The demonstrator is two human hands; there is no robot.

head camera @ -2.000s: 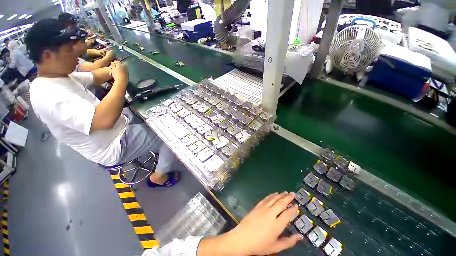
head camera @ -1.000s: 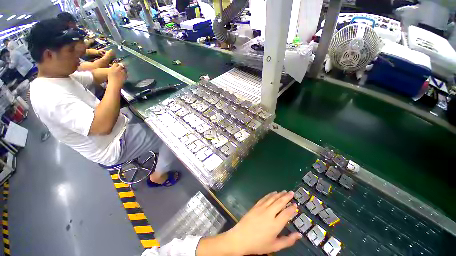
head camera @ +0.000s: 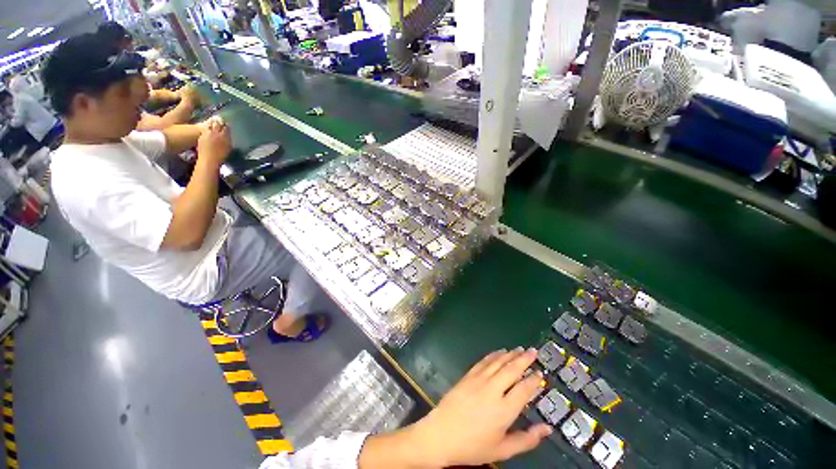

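My left hand reaches in from the bottom edge, palm down with fingers apart, its fingertips at the left edge of the near clear blister tray. Silver-grey battery cells with yellow edges lie in rows in the left part of this tray, beside my fingers. Farther right, the tray's pockets show green through them. I see nothing held in my left hand; its palm side is hidden. My right hand is not in view.
A tall pile of filled blister trays stands left of centre. A pale metal rail and post border the green conveyor. A seated person is at left. An empty-looking clear tray lies below bench level.
The view has shifted slightly. The small piece on the far conveyor has moved a little to the left and away. My left hand stays at the tray's edge.
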